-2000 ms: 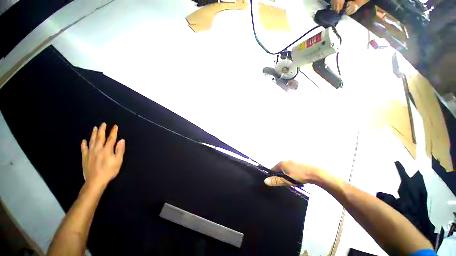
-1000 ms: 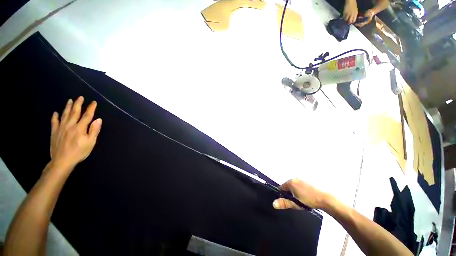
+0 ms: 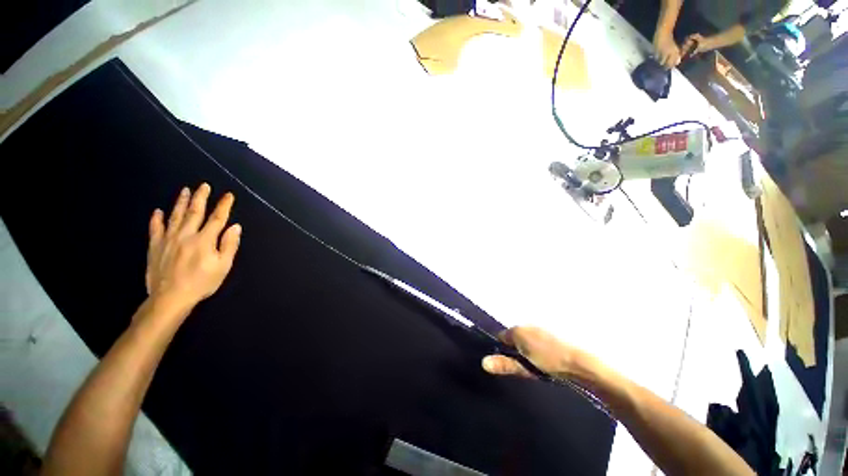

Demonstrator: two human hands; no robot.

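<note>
A large black cloth panel (image 3: 307, 325) lies flat on the white table, with a thin curved chalk line near its far edge. My right hand (image 3: 528, 355) is closed around the dark handles of the shears (image 3: 423, 299). Their silver blades lie along the chalk line and point to the upper left. My left hand (image 3: 193, 246) lies flat on the cloth, left of the shears, fingers spread and holding nothing. A grey metal weight (image 3: 430, 459) lies on the cloth at the bottom edge of the picture, partly cut off.
A cutting machine (image 3: 642, 160) with a dark cord stands on the table (image 3: 465, 177) beyond the cloth. Tan card patterns (image 3: 456, 42) lie at the far side. Crumpled black pieces (image 3: 748, 409) lie at right. Another person's hands (image 3: 677, 48) hold dark cloth at the top right.
The view has shifted. The shears and my right hand have moved up-left along the chalk line. My left hand still lies flat on the cloth, a little further up it.
</note>
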